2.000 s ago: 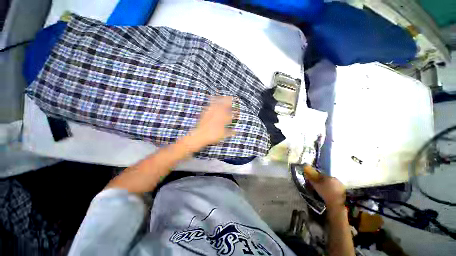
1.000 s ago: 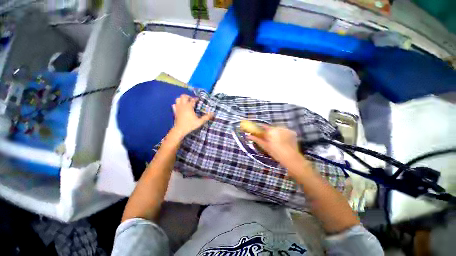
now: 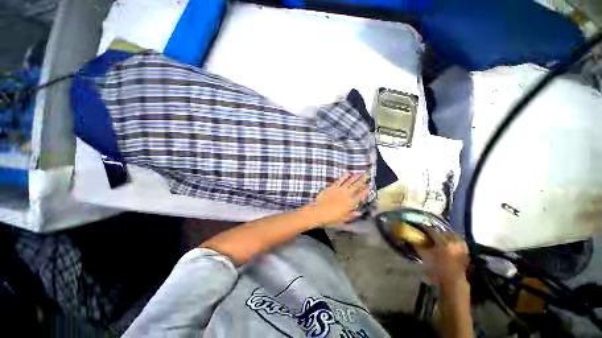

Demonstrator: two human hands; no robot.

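The plaid garment (image 3: 224, 129) lies stretched over the dark blue padded board (image 3: 94, 109), whose left end shows bare. My left hand (image 3: 343, 198) rests with fingers spread on the garment's right end, near its edge. My right hand (image 3: 445, 257) holds the steam iron (image 3: 404, 231) by its tan handle, off the garment and beyond the table's front right edge. A plain black section (image 3: 384, 168) sticks out at the garment's right end.
A metal tray (image 3: 395, 117) and a pale stained pad (image 3: 432, 165) lie on the white table at right. A black hose (image 3: 492, 155) arcs at right. A small dark rectangle (image 3: 116, 172) lies front left. A blue arm (image 3: 196, 30) stands behind.
The iron has moved right, off the garment. My left hand has moved from the garment's left part to its right end. The cloth now covers more of the board and lies flatter.
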